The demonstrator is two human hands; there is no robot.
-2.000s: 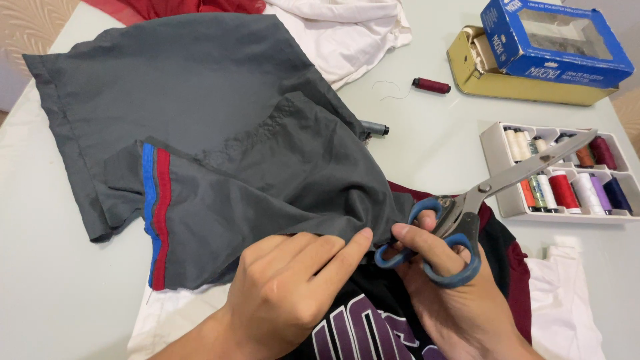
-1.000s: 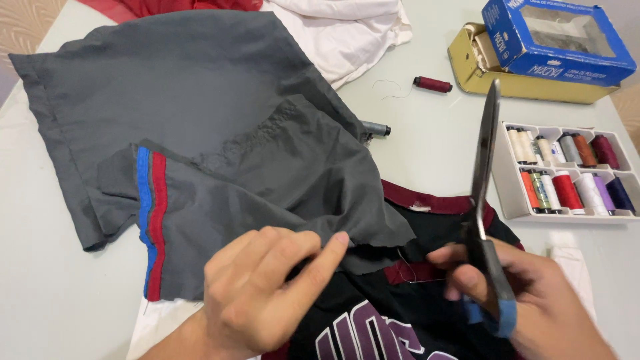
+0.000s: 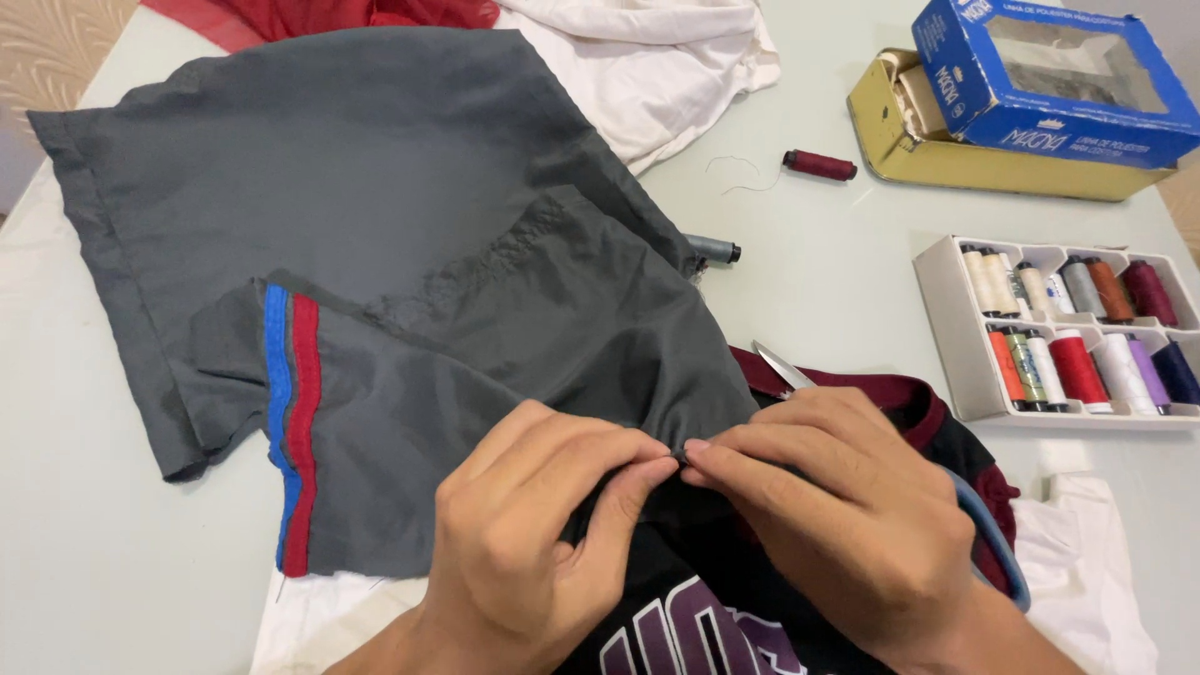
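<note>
A dark grey cloth garment with a blue and a red stripe along one edge lies spread over the table. My left hand pinches its lower right edge between thumb and fingers. Close beside it, almost fingertip to fingertip, my right hand pinches the same edge. The scissors lie beneath my right hand; only a blade tip and part of a blue handle show. Under the grey cloth is a black garment with maroon trim and purple lettering.
A white tray of thread spools stands at the right. Behind it, a blue box rests on a yellow tin. A maroon spool and a grey spool lie mid-table. White cloth and red cloth lie at the back.
The scissors, held in my right hand in both earlier frames, now lie under it on the garments. My right hand has moved left to the grey cloth's edge, beside my left hand.
</note>
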